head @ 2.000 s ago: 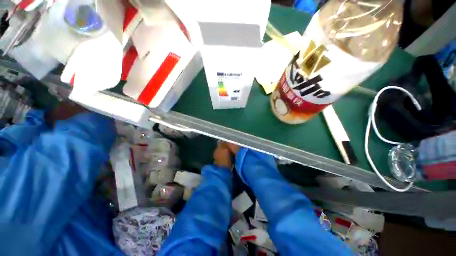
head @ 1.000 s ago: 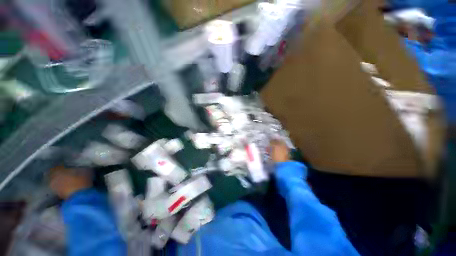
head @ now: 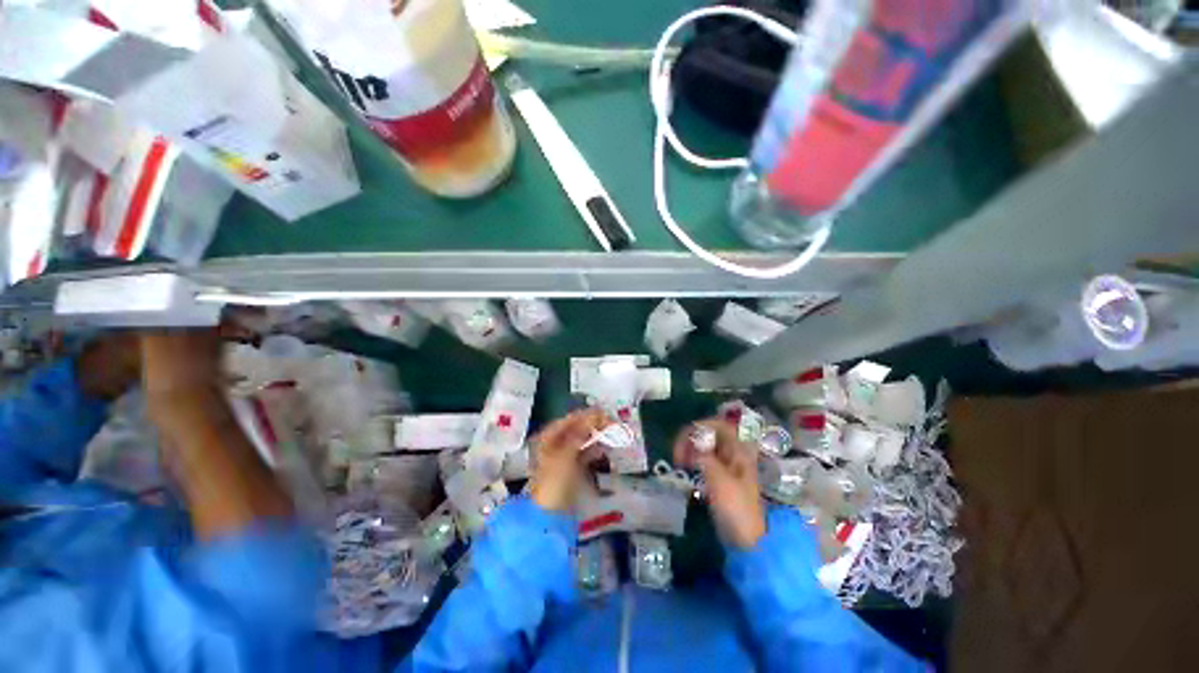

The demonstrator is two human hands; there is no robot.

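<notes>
My left hand (head: pixel 568 463) holds a small looped white lead (head: pixel 610 437) at its fingertips, above the dark green work surface. My right hand (head: pixel 731 484) is just to the right, its fingers curled at a small white piece (head: pixel 704 439), too small to name. The hands are apart. A small white carton (head: pixel 631 506) with a red band lies between and below them. Another small carton (head: pixel 502 418) lies left of my left hand. Bagged lamp units (head: pixel 651 559) lie close to my body.
White leads (head: pixel 905 526) are heaped at right, beside a large brown carton (head: pixel 1072 526). A metal shelf edge (head: pixel 579 274) crosses ahead, with a cup (head: pixel 441 118), a bottle (head: pixel 855 118) and a knife or marker (head: pixel 572 164) above. A neighbour's arm (head: pixel 211 434) works at left. A grey post slants at right.
The view has swung right, then back towards the middle. My hands, spread apart over the cartons one second ago, are now close together, with a lead in my left hand.
</notes>
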